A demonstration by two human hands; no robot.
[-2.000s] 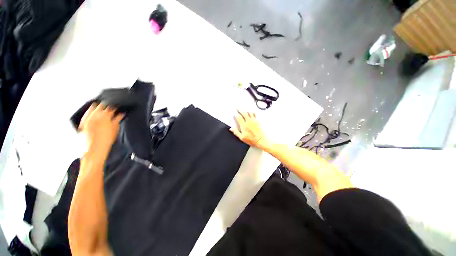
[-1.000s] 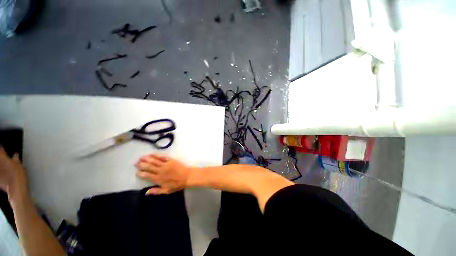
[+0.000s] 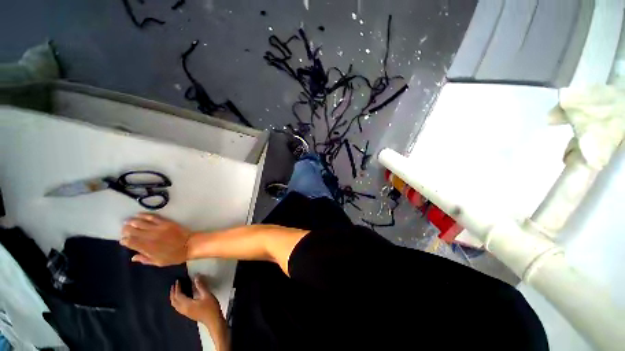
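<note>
The dark garment cloth (image 3: 130,301) lies on the white table (image 3: 219,199) at the lower left, with plaid cloth (image 3: 59,267) bunched near its left part and a narrow strip (image 3: 94,308) on it. The tailor's shears (image 3: 113,188) lie just beyond it, blades left, handles right, untouched. My right hand (image 3: 156,240) rests palm down over the cloth's far edge, fingers spread. My left hand (image 3: 194,301) lies at the cloth's right edge, thumb and fingers apart, with dark cloth between them. Its forearm runs off the bottom.
Black offcuts (image 3: 322,86) litter the grey floor (image 3: 226,24) beyond the table corner. A shoe and blue trouser leg (image 3: 310,179) show below. At right are a white surface (image 3: 493,137), a pale pipe-like rail (image 3: 473,223) and red items (image 3: 442,221) under it. Pale material (image 3: 20,301) is at far left.
The view has swung toward the table corner and floor. My left hand has moved from the garment's far left part to its right edge, near my right hand. My right hand still rests at the far edge.
</note>
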